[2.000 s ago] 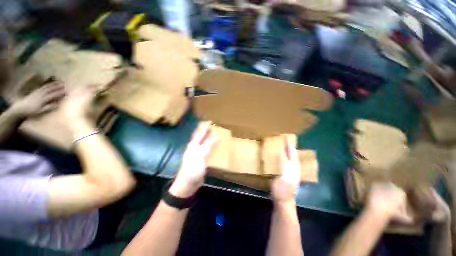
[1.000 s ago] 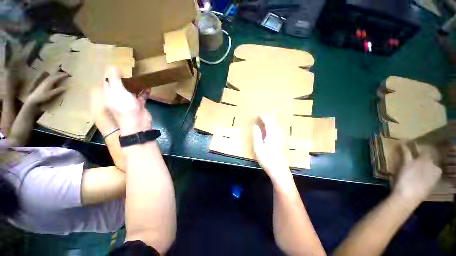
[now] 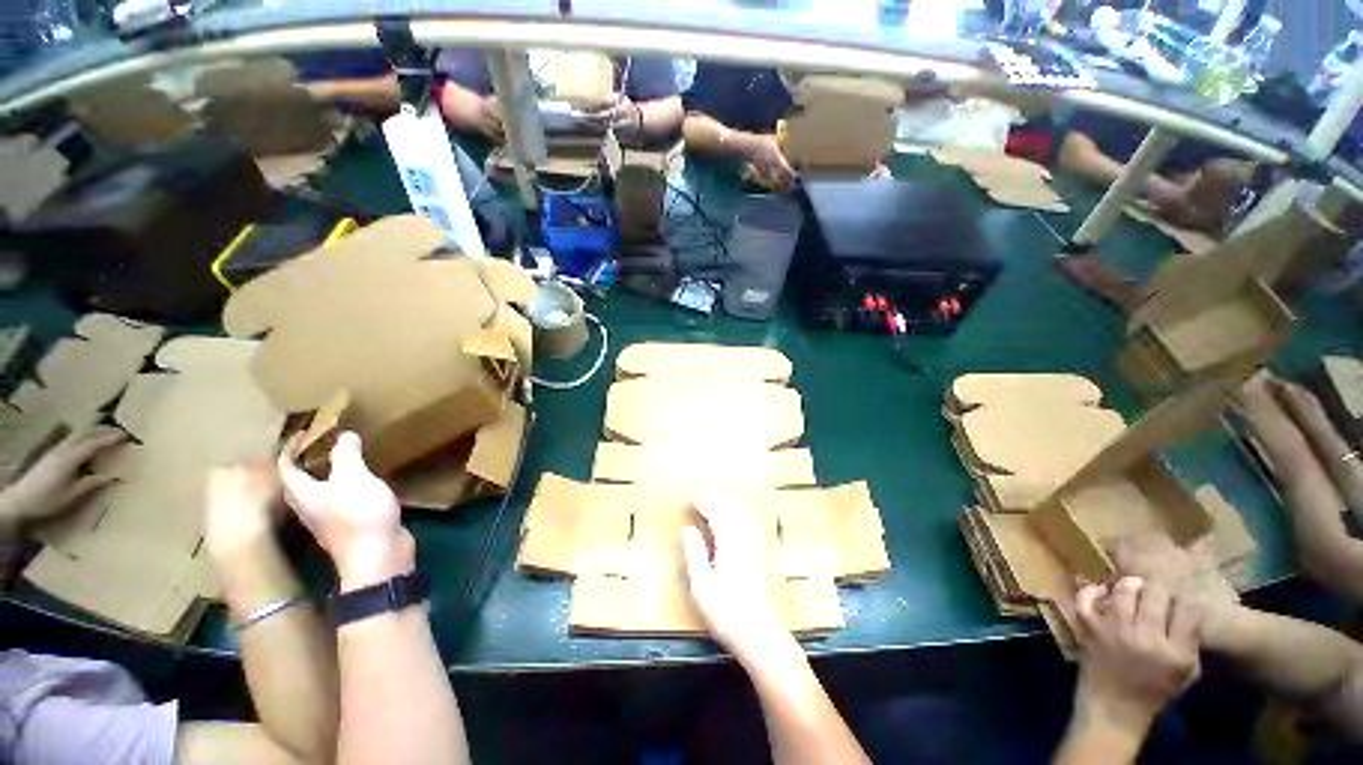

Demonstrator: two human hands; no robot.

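A stack of flat box blanks [image 3: 703, 411] lies on the green bench in front of me, rounded flaps at the far end. My right hand [image 3: 728, 568] rests on its near middle, fingers spread a little. My left hand [image 3: 347, 501] is at the left with its fingers at the near edge of a folded mailer box [image 3: 374, 351], whose large lid stands up. Another folded box [image 3: 486, 456] is under or beside it. I cannot tell if the left fingers still grip the box.
At left, a person's hands rest on blanks [image 3: 187, 434]. At right, a person folds a box [image 3: 1129, 516] beside a blank stack [image 3: 1031, 426]. Behind are a black box with red terminals [image 3: 904, 269], a roll [image 3: 558, 321] with white cable, and a raised shelf on pale tubes.
The view has steadied and lifted. My hands first held an open box before me; it was then carried left, and my right hand moved onto the flat stack.
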